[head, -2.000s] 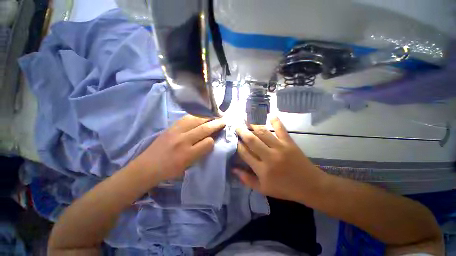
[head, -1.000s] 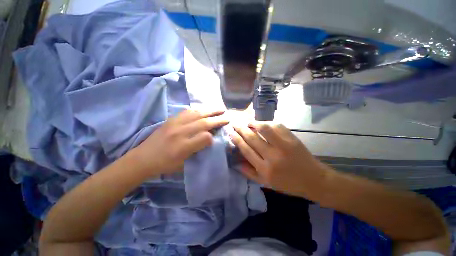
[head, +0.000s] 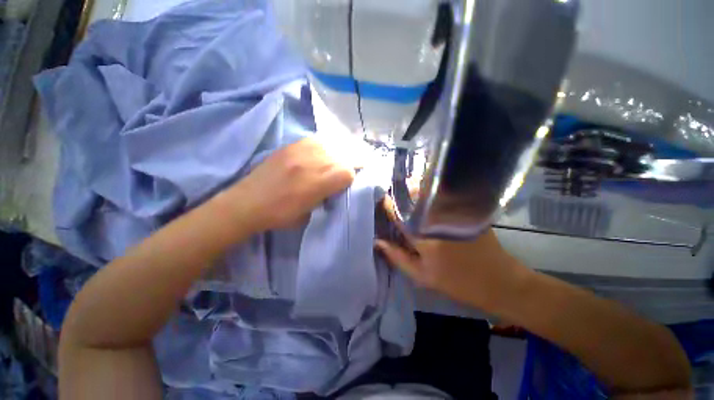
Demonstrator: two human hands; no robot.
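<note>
The blue-grey garment lies in a large heap left of the needle area and hangs over the table's front edge. A narrow folded band of the same cloth runs down from the bright needle area. My left hand grips the cloth just left of the needle area, fingers bent. My right hand is at the band's right side, partly hidden by the glossy curved part. Its fingertips touch the cloth, but whether they pinch it is hidden. The needle and presser foot are lost in glare.
The white machine head with a blue stripe spans the back. A ribbed knob is at right. A thin metal rod crosses the bed. A blue basket is at lower right, and more garments are piled at lower left.
The glossy curved part has shifted right in view and now covers part of my right hand. My left hand's fingers, flat before, are now curled on the cloth.
</note>
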